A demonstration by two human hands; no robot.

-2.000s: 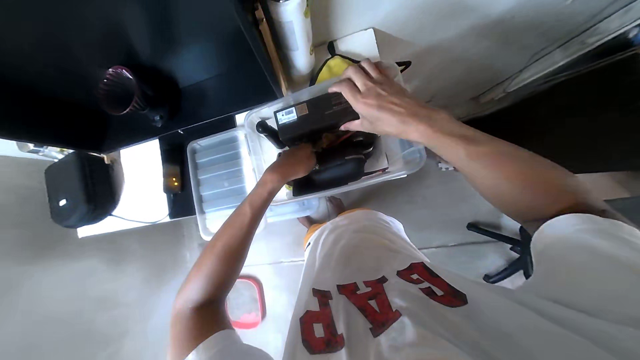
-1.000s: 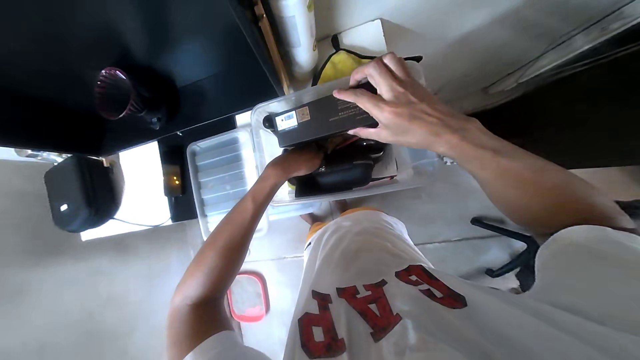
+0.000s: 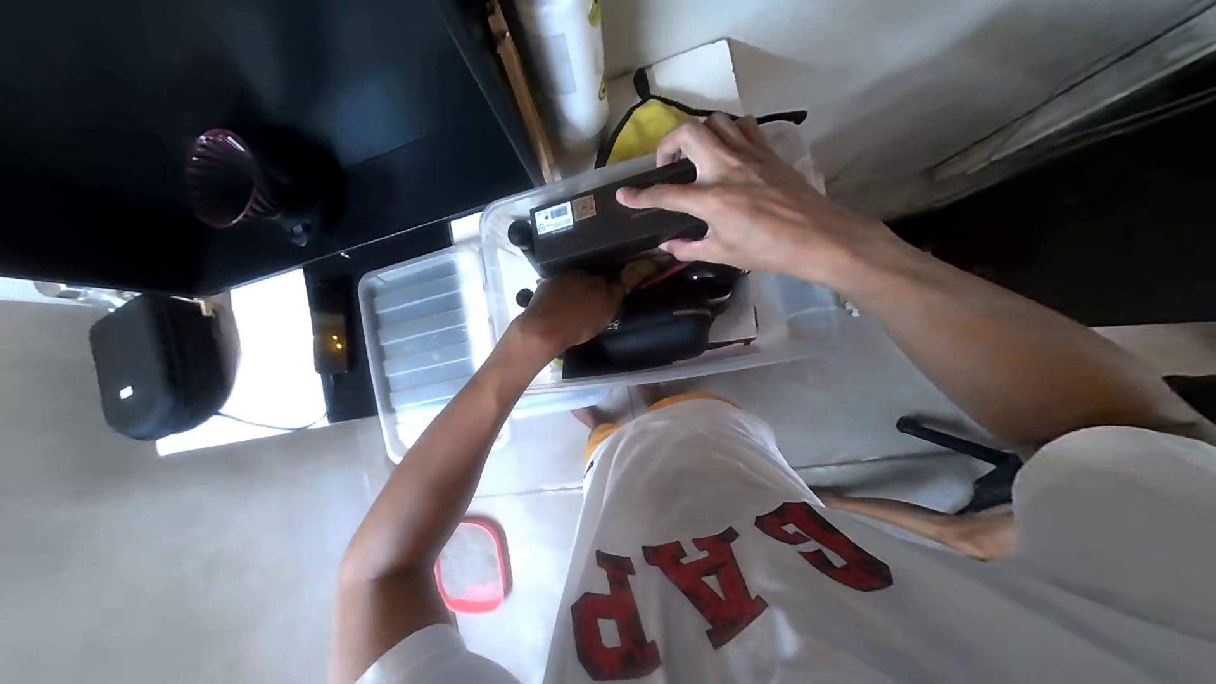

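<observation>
A clear plastic bin [image 3: 774,351] holds a dark box [image 3: 608,223] with a printed label, a black case [image 3: 655,337] and other dark items. My right hand [image 3: 736,195] grips the right end of the dark box, thumb on its face and fingers over its edge. My left hand [image 3: 575,309] reaches down into the bin just below the box; its fingers are hidden among the contents, so what it holds does not show. A yellow cloth item with black trim [image 3: 651,128] lies at the bin's far edge.
A clear ribbed lid [image 3: 423,328] lies left of the bin. A black surface at upper left bears a ribbed glass dripper [image 3: 226,180]. A black case [image 3: 161,366] stands far left, a white bottle [image 3: 568,71] behind the bin, and a red-rimmed lid [image 3: 475,565] on the floor.
Since two seconds ago, the dark box has been tilted up in my right hand, and more of its face shows. My left hand stays low in the bin. A bare foot now shows at lower right.
</observation>
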